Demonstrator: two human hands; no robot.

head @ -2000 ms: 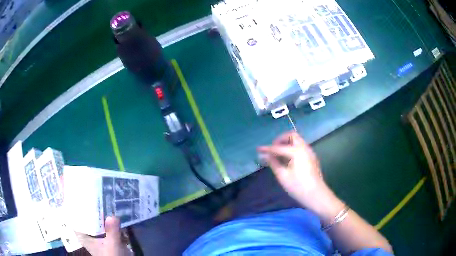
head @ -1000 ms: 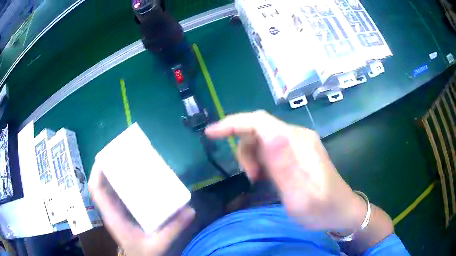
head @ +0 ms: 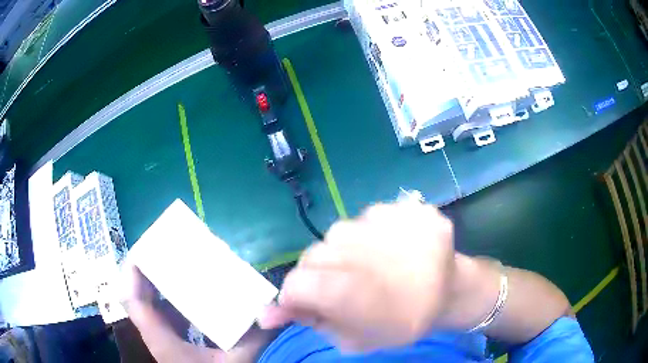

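My left hand (head: 160, 330) holds a white carton (head: 202, 273) from below and the left, at the lower left of the view. Its blank white face is turned up toward me. My right hand (head: 369, 273) is blurred and curled, its fingertips at the carton's right corner. Whether it grips anything is hidden; a small pale blurred shape (head: 412, 195) shows just beyond its knuckles. White printed cartons (head: 455, 64) lie overlapping at the upper right, hang tabs facing me. Two white printed cartons (head: 92, 227) lie side by side at the left.
A black heat gun (head: 249, 53) with a red switch lies mid-bench, its cord running toward me. The green bench (head: 149, 156) carries yellow-green tape lines. A black tray edge (head: 14, 227) shows far left. A slatted wooden rack (head: 625, 205) stands at the right.
My left hand has lifted a carton from the left side and turned its blank face up. My right hand has moved left from near the stack to that carton, its fingers now curled.
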